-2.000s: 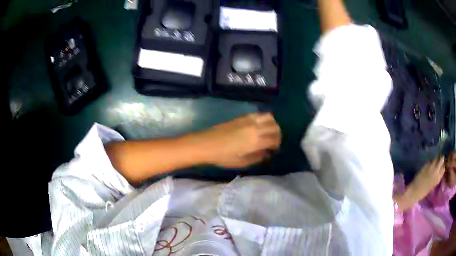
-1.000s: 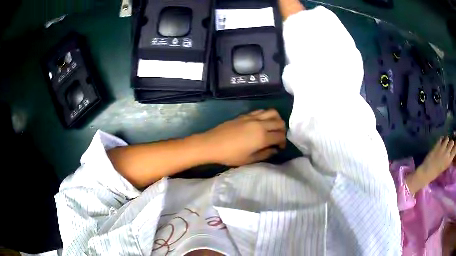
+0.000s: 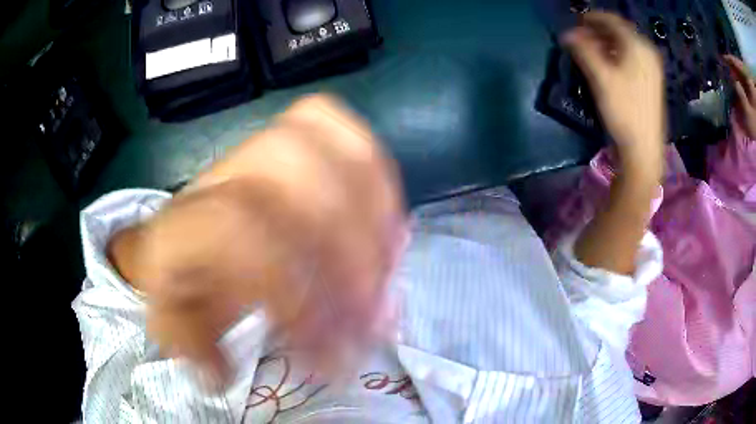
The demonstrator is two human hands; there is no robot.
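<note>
My left hand (image 3: pixel 282 224) is raised close to the camera, large and heavily blurred. Whether it holds anything is hidden. My right hand (image 3: pixel 622 74) is out to the right, over the near edge of the pile of black inserts (image 3: pixel 696 79), fingers bent. A dark tray-like piece (image 3: pixel 572 95) lies beside and partly under it. I cannot tell whether the hand grips anything. Two stacks of black packaging trays stand at the top: the left stack (image 3: pixel 189 87) shows a white strip (image 3: pixel 189 56), the right stack (image 3: pixel 319 54) shows a rounded pad.
A single filled tray (image 3: pixel 79 137) lies at the far left on the dark green bench (image 3: pixel 439 108). At the right, a coworker in a pink coat (image 3: pixel 696 273) sits close to my right arm. Their hand (image 3: pixel 744 95) is at the insert pile's right side.
My left hand has lifted from the bench towards the camera. My right hand has moved from the top of the view to the insert pile. The view has shifted, so the stacks appear higher and further left.
</note>
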